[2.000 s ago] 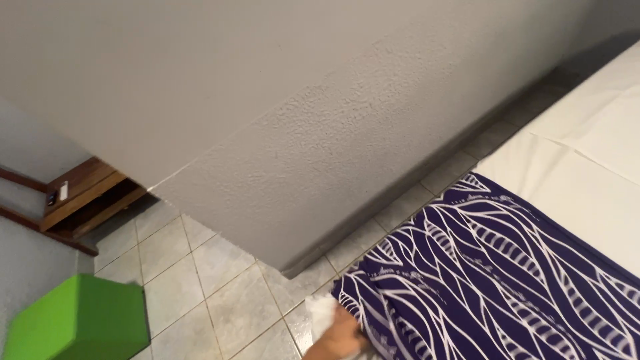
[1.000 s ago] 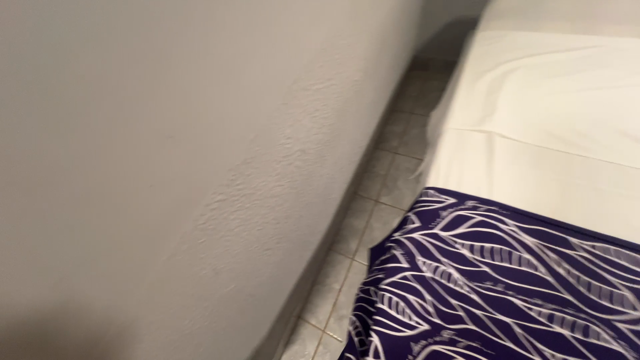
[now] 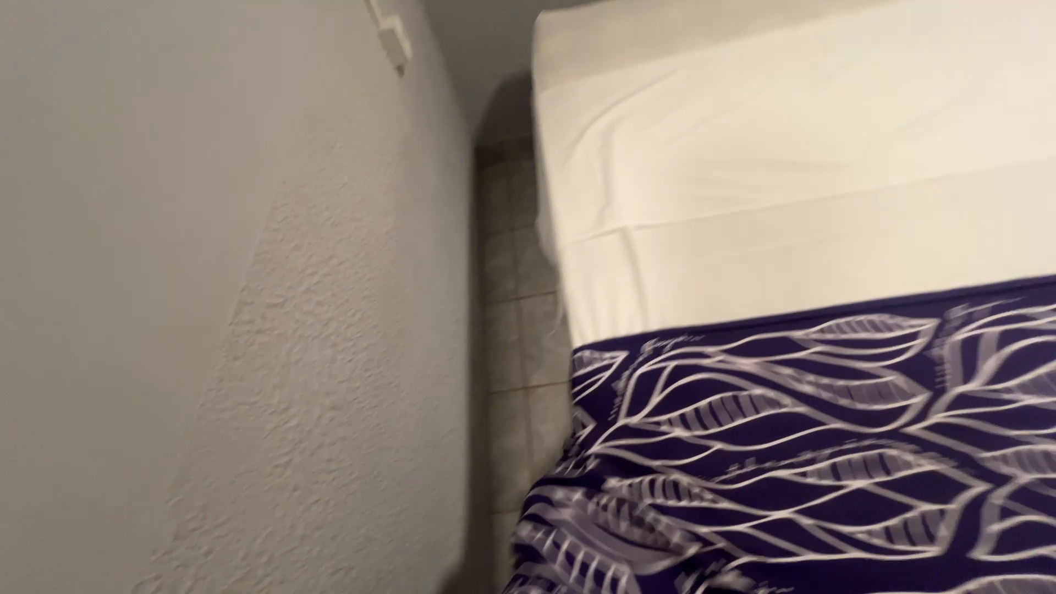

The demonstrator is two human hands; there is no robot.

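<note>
Neither my left hand nor my right hand shows in the head view now. A dark purple cloth with a white leaf pattern [image 3: 784,437] lies across the lower right, over the bed. Its upper edge runs nearly straight across, and its left side bunches and hangs down at the bed's corner. Beyond it a white sheet [image 3: 767,190] covers the bed, with soft creases near the left edge.
A grey wall [image 3: 330,330] with a rough patch stands along the left. Between wall and bed runs a narrow strip of tiled floor [image 3: 524,330]. A small white fitting [image 3: 395,41] sits high on the wall.
A hand at the cloth's left corner two seconds ago is out of sight now. The view has turned toward the gap beside the bed; the green object and wooden shelf have left it.
</note>
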